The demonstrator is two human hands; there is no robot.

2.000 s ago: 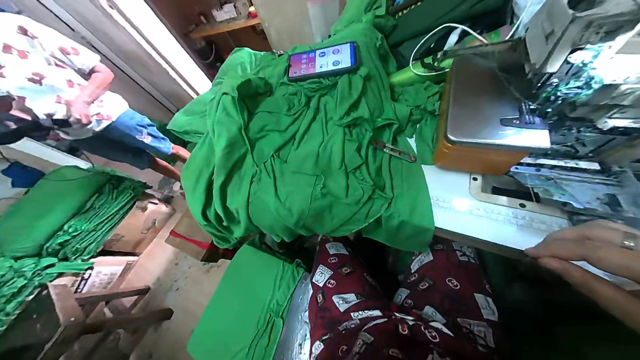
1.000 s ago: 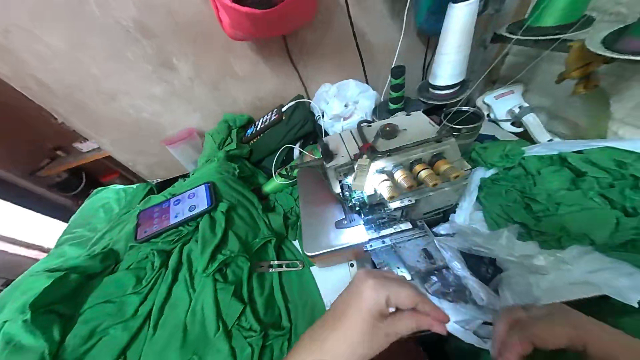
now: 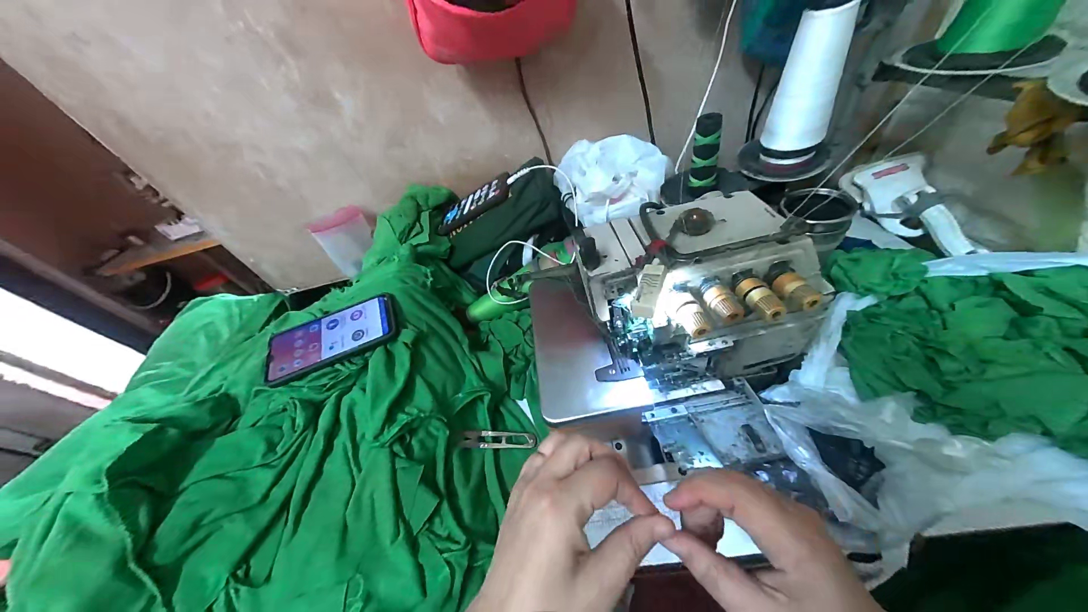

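Observation:
My left hand (image 3: 578, 518) and my right hand (image 3: 752, 540) meet fingertip to fingertip at the front of an overlock sewing machine (image 3: 697, 263). Whether something thin is pinched between the fingertips cannot be told. The machine's front cover is down, showing its metal inside, and its lamp lights the needle area. Left of my hands, thread snips (image 3: 499, 439) lie on a heap of green fabric (image 3: 340, 476). A smartphone (image 3: 331, 338) with a lit screen rests farther back on that heap.
Right of the machine, more green fabric (image 3: 977, 340) lies in a clear plastic bag (image 3: 943, 476). A white thread cone (image 3: 807, 85) and a green thread cone (image 3: 999, 25) stand behind. A crumpled white bag (image 3: 612, 174) and a second phone (image 3: 476, 202) are near the wall.
My hands have come together, fingertips touching; a second ago they were apart. Two seconds ago only one hand showed, at the right edge. The view has swung up and right since then.

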